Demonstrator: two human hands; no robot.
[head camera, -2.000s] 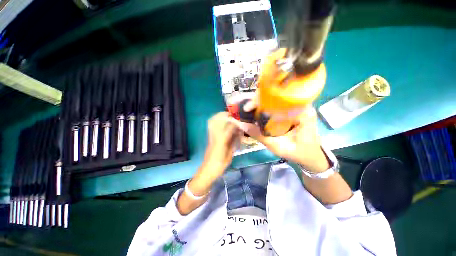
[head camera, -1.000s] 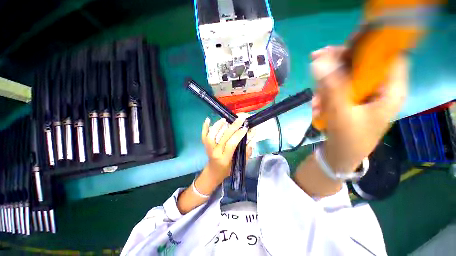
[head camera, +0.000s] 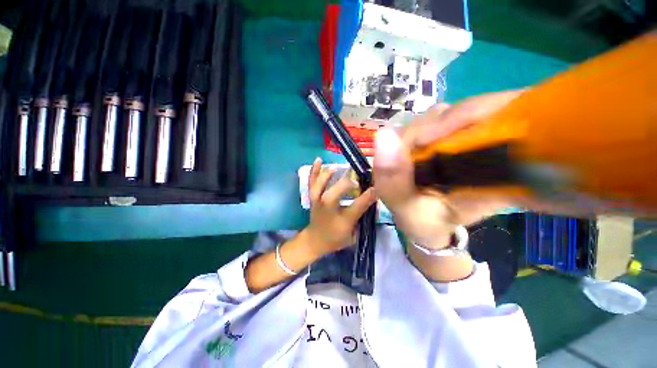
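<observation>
My left hand (head camera: 337, 210) holds the black folding leg assembly (head camera: 346, 142) at its pivot. One arm points up and left, another points down toward my lap; the rest is hidden behind my right hand. My right hand (head camera: 425, 187) grips the orange electric screwdriver (head camera: 591, 129), large and blurred close to the camera. Its front end lies toward the pivot, but the tip and any screw cannot be made out.
The screw feeder (head camera: 403, 68) with a red base stands beyond my hands. A black slotted tray (head camera: 216, 188) holds several silver-ended legs at left. A pale pad (head camera: 305, 185) lies behind my left hand. A round stool (head camera: 491, 260) and blue crates (head camera: 551, 241) are at right.
The right hand and screwdriver have come from the right to the pivot, beside my left hand. The left hand still holds the assembly. The view has shifted, so the tray shows larger and the feeder further right.
</observation>
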